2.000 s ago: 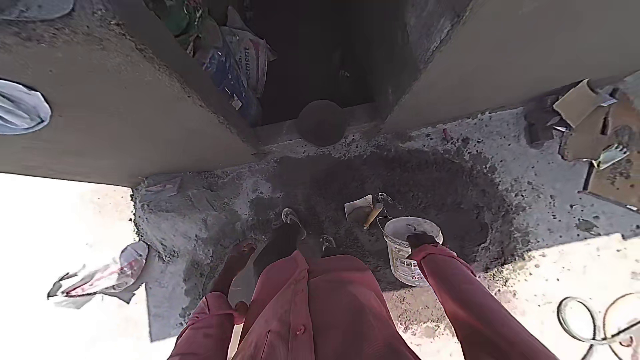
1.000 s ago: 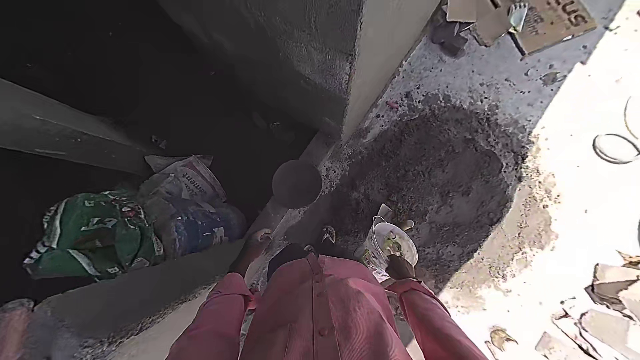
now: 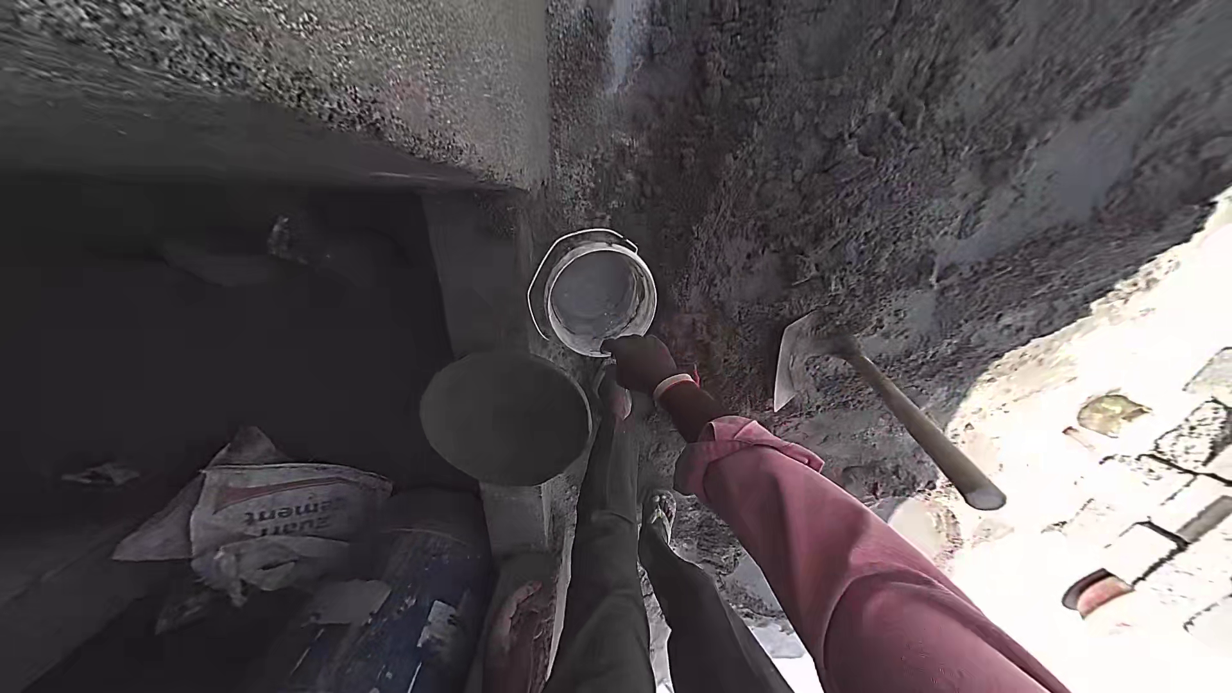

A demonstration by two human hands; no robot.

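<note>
My right hand (image 3: pixel 642 362) grips the near rim of a white plastic bucket (image 3: pixel 600 296), whose wire handle lies out to its left side. The bucket's inside looks greyish. My left hand is out of sight; something reddish-brown at the bottom, left of my legs, is too unclear to name. Left of my foot, a round dark pan (image 3: pixel 505 418) rests by the doorway sill, close to the bucket. A hoe (image 3: pixel 910 409) with a wooden handle lies on the ground to the right of my hand, its metal blade toward the bucket.
A cement bag (image 3: pixel 284 520) and a blue drum-like object (image 3: pixel 404 597) are at lower left inside the dark opening. A rough plastered wall edge (image 3: pixel 462 106) juts in above. Dark mortar (image 3: pixel 751 221) spreads over the ground; broken pieces (image 3: pixel 1155 539) lie in sunlight at right.
The view has swung and come closer to the ground. The bucket, held by my right hand, is now beside the round pan. My left hand has left the view.
</note>
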